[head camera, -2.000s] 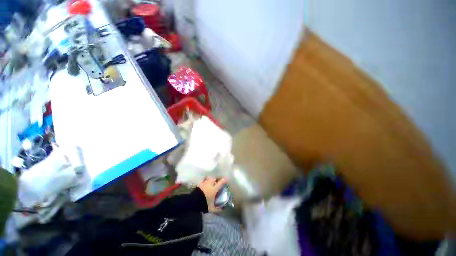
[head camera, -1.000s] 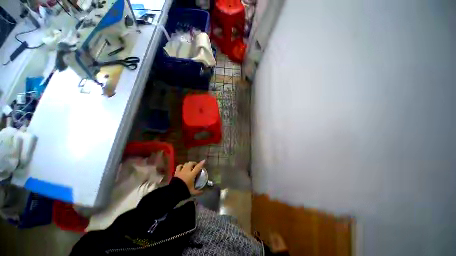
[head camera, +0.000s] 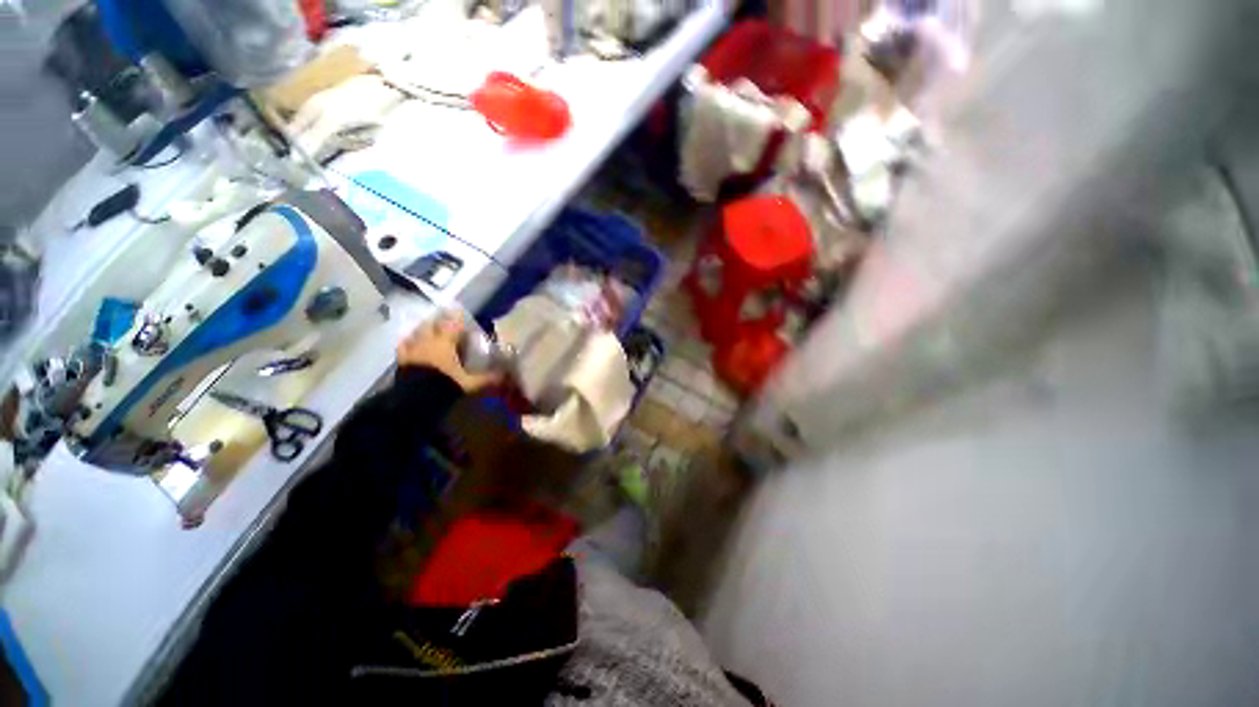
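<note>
My left hand (head camera: 436, 348), in a black sleeve, reaches up past the table's front edge. It is closed around a small shiny metal cup (head camera: 483, 359), blurred and partly hidden by the fingers. The white and blue sewing machine (head camera: 235, 311) stands on the white table (head camera: 90, 559) to the left. Black-handled scissors (head camera: 290, 431) lie open-bladed or shut, I cannot tell, beside the machine head. My right hand is out of the picture.
A blue basket (head camera: 642, 263) with cream cloth (head camera: 573, 373) stands beyond my hand. A red stool (head camera: 497, 553) is below it, another red stool (head camera: 768, 235) farther off. A red bag (head camera: 521, 108) lies on the far table. A pale surface fills the right.
The view has moved forward along the table. My left hand, still holding the cup, is now beside the machine and near the blue basket. The near red stool now shows low by my body.
</note>
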